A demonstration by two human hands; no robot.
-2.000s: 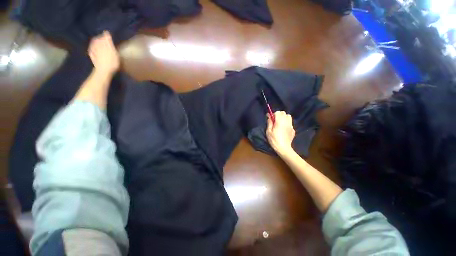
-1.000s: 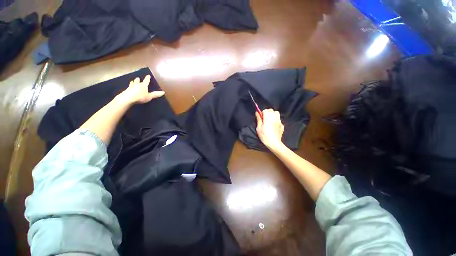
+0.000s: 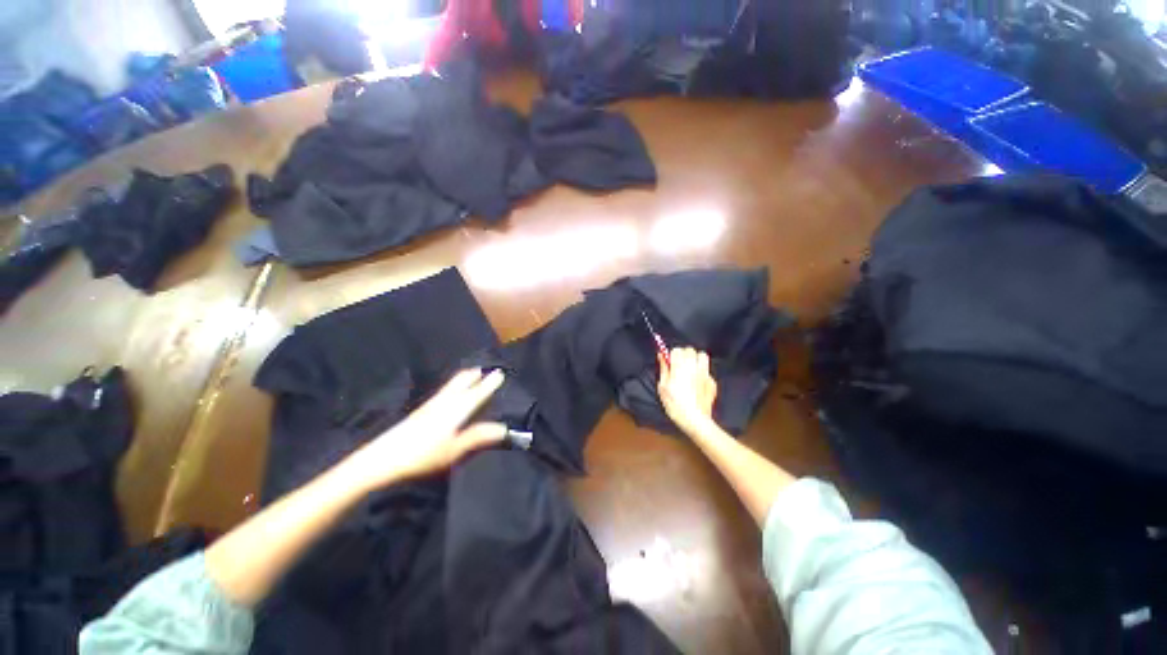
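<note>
A black garment [image 3: 384, 320] lies spread and partly bunched on the brown table in front of me. My left hand [image 3: 442, 429] is over its middle, fingers apart, beside a small white label [image 3: 518, 439]; whether it pinches any cloth is not clear. My right hand [image 3: 686, 386] is closed around red-handled thread snips [image 3: 660, 343], their thin blades pointing up and left over the bunched right part of the cloth. The near part of the garment runs to the bottom edge of the view.
A tall stack of dark garments [image 3: 1024, 320] stands at right. Loose dark garments lie at the far side [image 3: 422, 160] and at left [image 3: 58, 467]. Blue bins [image 3: 941, 79] are beyond the table [image 3: 755, 192] at far right. Something red [image 3: 493, 32] shows at the far edge.
The view has tilted up, showing more of the far side. My left hand has moved from the garment's far edge toward its middle. My right hand still holds the snips over the cloth.
</note>
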